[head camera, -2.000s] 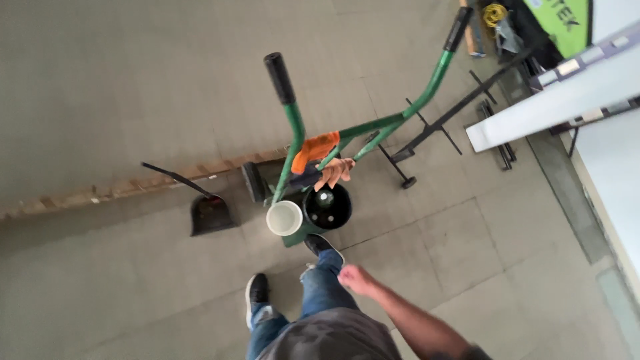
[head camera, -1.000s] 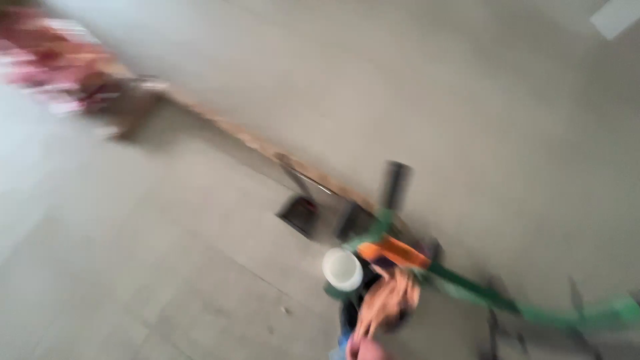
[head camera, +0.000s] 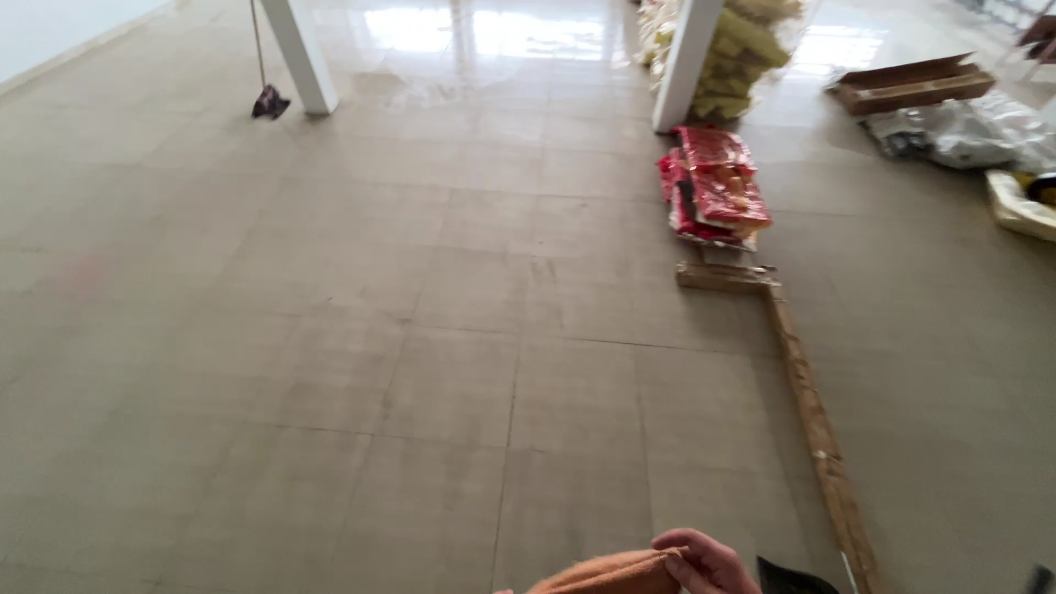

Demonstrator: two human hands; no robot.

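Observation:
At the bottom edge of the head view, my right hand (head camera: 711, 564) pinches one end of an orange-brown cloth (head camera: 615, 573) between thumb and fingers. The cloth is bunched lengthwise and runs left from this hand, with its lower part cut off by the frame. Only a sliver of skin, apparently a fingertip of my left hand (head camera: 502, 591), shows at the cloth's left end; the rest of that hand is out of view, so its grip cannot be told. Just right of my right hand lies part of a black dustpan (head camera: 790, 579).
A long brown cardboard strip (head camera: 813, 404) runs along the tiled floor at right, up to red plastic-wrapped packs (head camera: 722, 186). White posts (head camera: 301, 54) stand farther off, near a mop (head camera: 271, 101). An open cardboard box (head camera: 916, 85) and clear plastic wrap (head camera: 949, 132) lie at far right.
The view has swung widely away from the green-handled cart. Two seconds ago the cloth lay on the cart with my right hand apart from it; now my right hand holds it over the floor.

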